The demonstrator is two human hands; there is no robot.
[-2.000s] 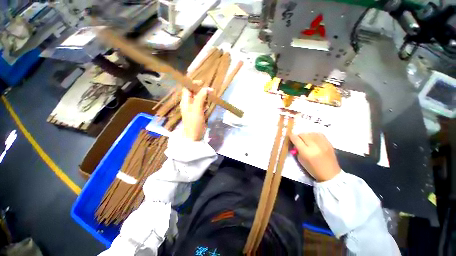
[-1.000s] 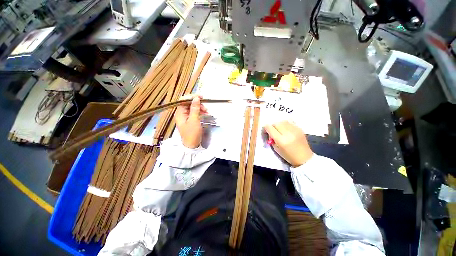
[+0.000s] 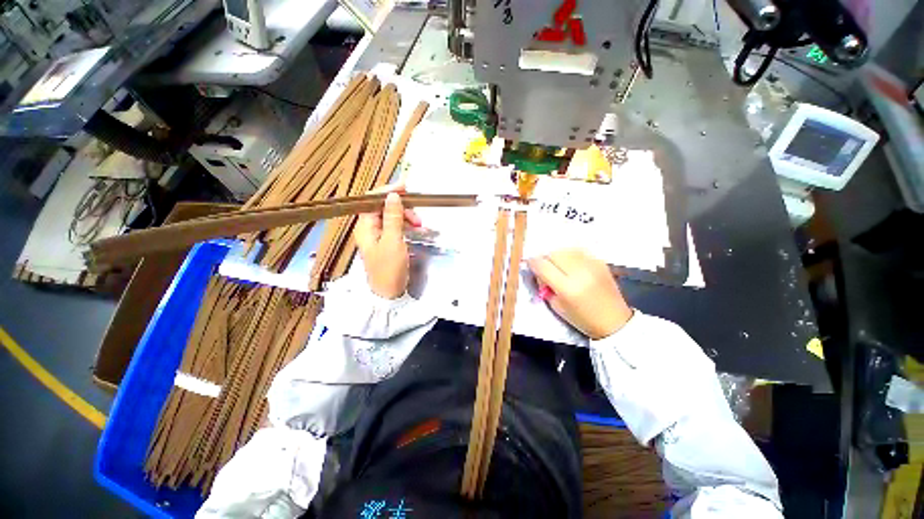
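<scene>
Two brown straps (image 3: 496, 335) lie side by side from under the sewing machine head (image 3: 555, 86) down over the dark apron. Their top ends are at the yellow-orange clamp (image 3: 525, 184) on the white template plate (image 3: 633, 218). My left hand (image 3: 385, 241) is shut on another strap (image 3: 274, 215), held sideways, its right end near the clamp and its left end beyond the blue bin. It cannot be told whether this is one strap or two. My right hand (image 3: 586, 292) rests on the plate, right of the two straps, curled around a small red-pink tool (image 3: 546, 293).
A fanned pile of straps (image 3: 339, 152) lies on the table's left side. A blue bin (image 3: 124, 426) full of strips stands at lower left, before a cardboard box (image 3: 127, 335). Another bin of strips (image 3: 623, 471) shows below the table. A control panel (image 3: 823, 147) stands at right.
The view has swung right since two seconds ago. The left-hand strap has turned from slanting down to the right to nearly level, its right end now near the clamp. My right hand has barely moved.
</scene>
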